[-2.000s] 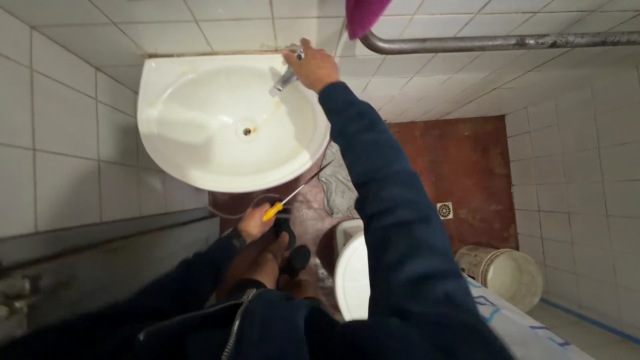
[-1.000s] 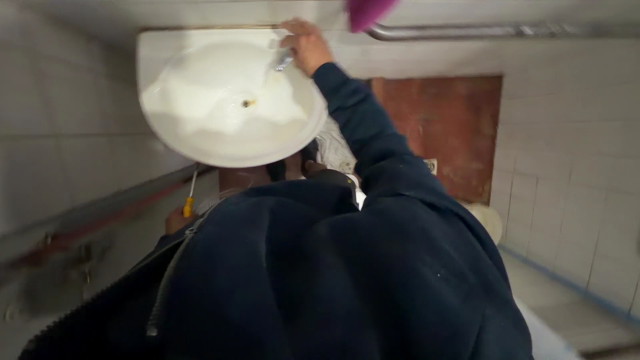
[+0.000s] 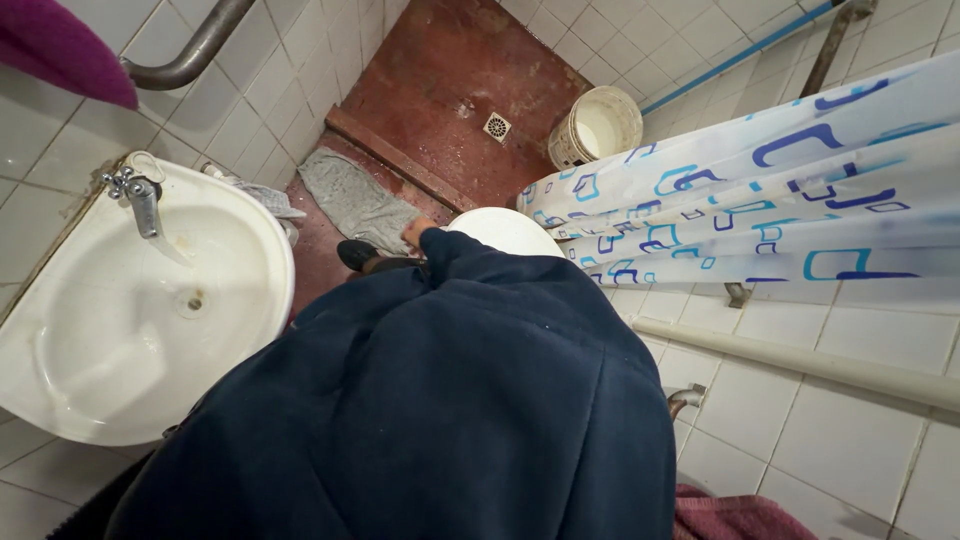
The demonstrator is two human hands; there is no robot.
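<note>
My right hand shows at the end of a dark blue sleeve, low over the grey cloth on the red floor, near the round white lid or seat. Its fingers look partly curled, and whether they hold anything cannot be made out. The jacket hides the rest of that arm. My left hand is out of view, and no screwdriver can be seen. At the left is the white washbasin with its metal faucet and drain. A dark shoe stands beside the grey cloth.
A raised red sill borders the shower floor, where a drain grate and a whitish bucket are. A patterned shower curtain hangs at the right above a pale pipe. A metal bar runs along the upper-left wall.
My right hand has left the faucet and is now low by the grey cloth. My left hand with the yellow-handled screwdriver has gone out of view. The view has swung to the right.
</note>
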